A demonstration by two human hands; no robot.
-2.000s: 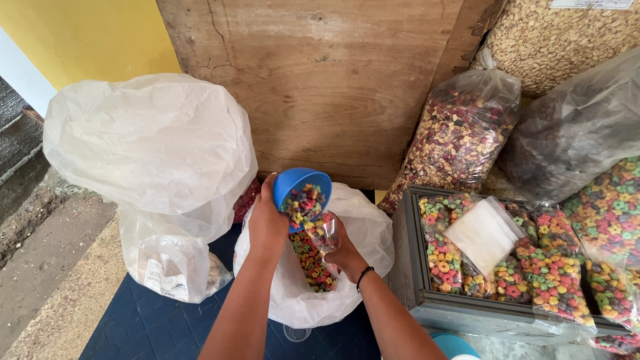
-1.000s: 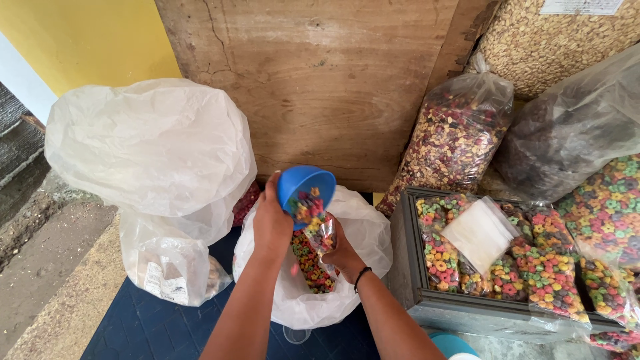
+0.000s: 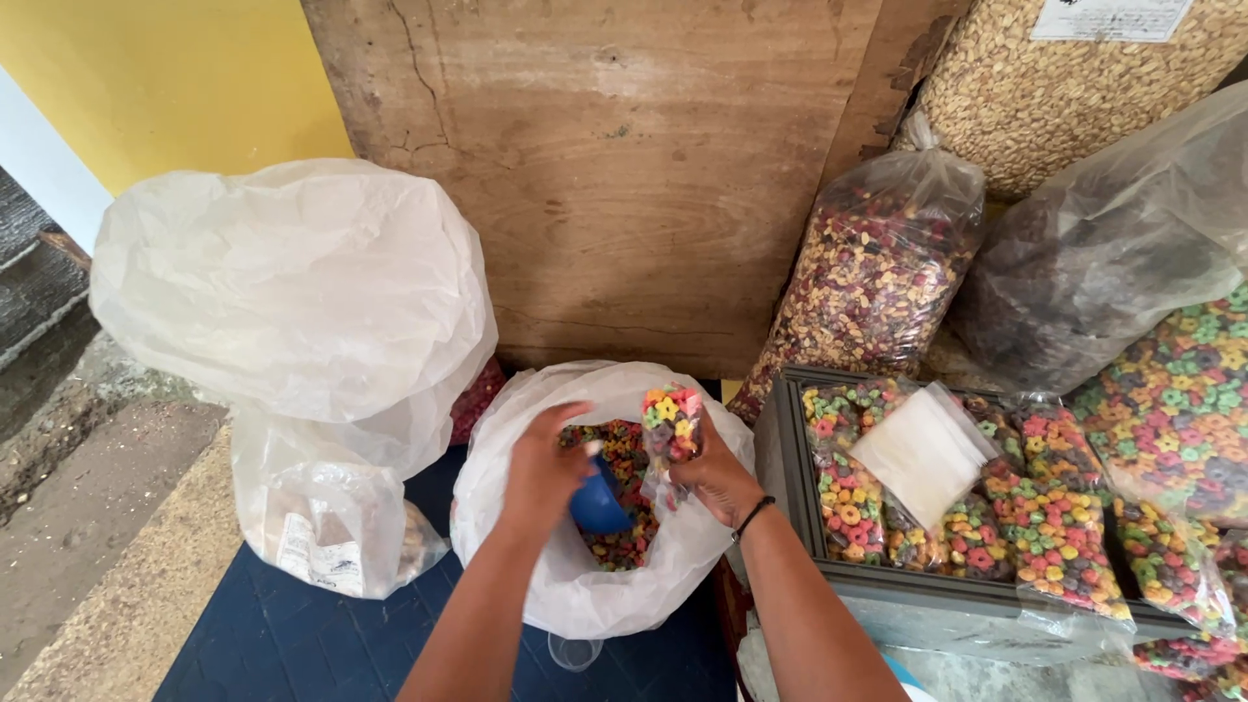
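My right hand (image 3: 717, 473) grips a small clear plastic bag (image 3: 673, 421) filled with colourful ring and flower-shaped cereal, held over the right side of a large white plastic sack (image 3: 604, 600). My left hand (image 3: 548, 466), slightly blurred, is over the sack's left side with its fingers spread. Beside its thumb, a blue plastic bowl (image 3: 600, 497) rests tilted on the loose cereal (image 3: 624, 556) inside the sack. Whether the thumb touches the bowl is hard to tell.
On the right, a grey crate (image 3: 780, 458) holds filled cereal bags and a stack of empty clear bags (image 3: 924, 453). Large bags of flakes (image 3: 868, 263) stand behind it. A white plastic bag (image 3: 302, 283) bulges at left. A clear cup (image 3: 573, 651) is by the sack's front.
The blue bowl was tipped at the small bag's mouth, pouring cereal; it now lies inside the sack. My left hand has let go of it. The small bag is raised and visibly fuller.
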